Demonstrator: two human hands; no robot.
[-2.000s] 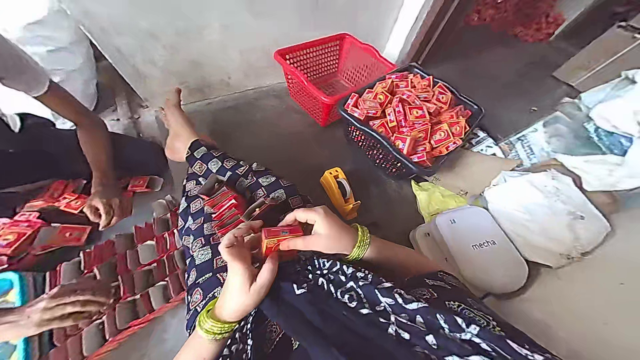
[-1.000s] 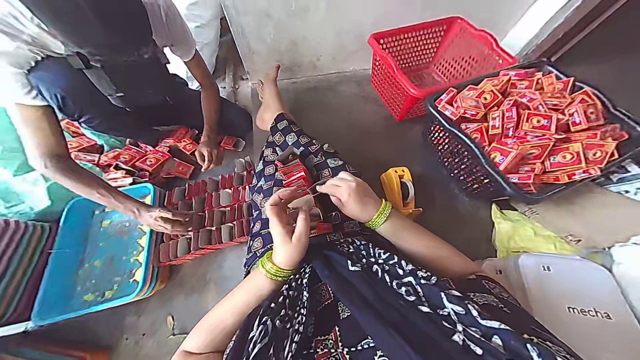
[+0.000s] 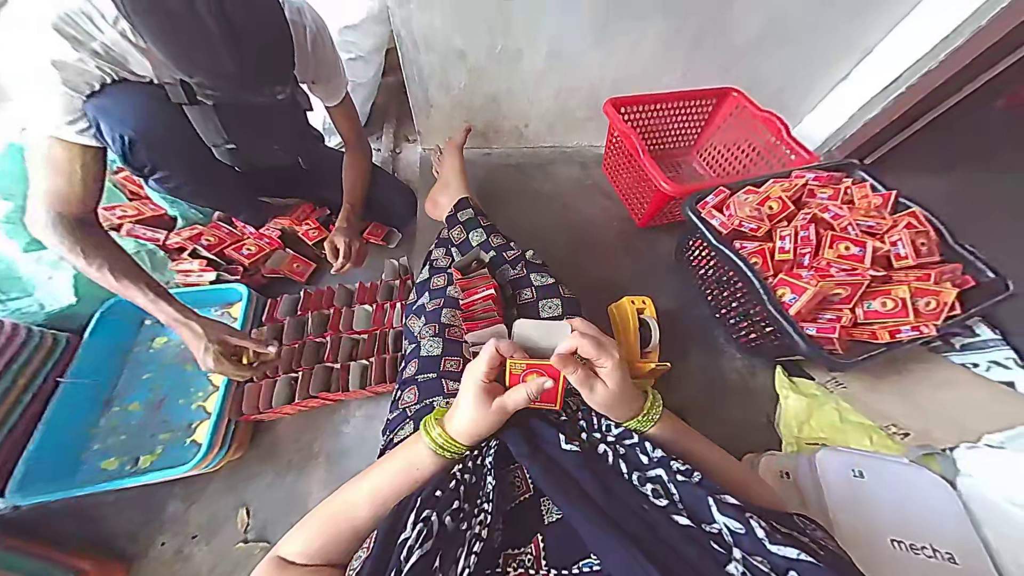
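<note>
My left hand [image 3: 502,394] grips a small red and yellow printed cardboard box [image 3: 534,382] by its lower body, thumb across the front. Its pale top flap [image 3: 541,336] stands raised. The fingers of my right hand [image 3: 596,370] pinch the box's upper right side at the flap. Just beyond my hands, a row of red boxes [image 3: 478,298] with raised flaps lies on my lap between the patterned trouser legs. A yellow tape dispenser [image 3: 636,336] with a roll rests on the floor right beside my right hand.
Red boxes heap in a black basket [image 3: 980,292] at right, by a red plastic basket [image 3: 680,180]. At left, a co-worker's hand [image 3: 232,348] reaches over rows of open boxes [image 3: 332,340] beside a blue tray [image 3: 48,472]. More boxes [image 3: 248,250] are piled behind.
The printed front of the box and its raised flap now show between my hands. The co-worker's nearer hand stays by the rows of boxes. The view has shifted.
</note>
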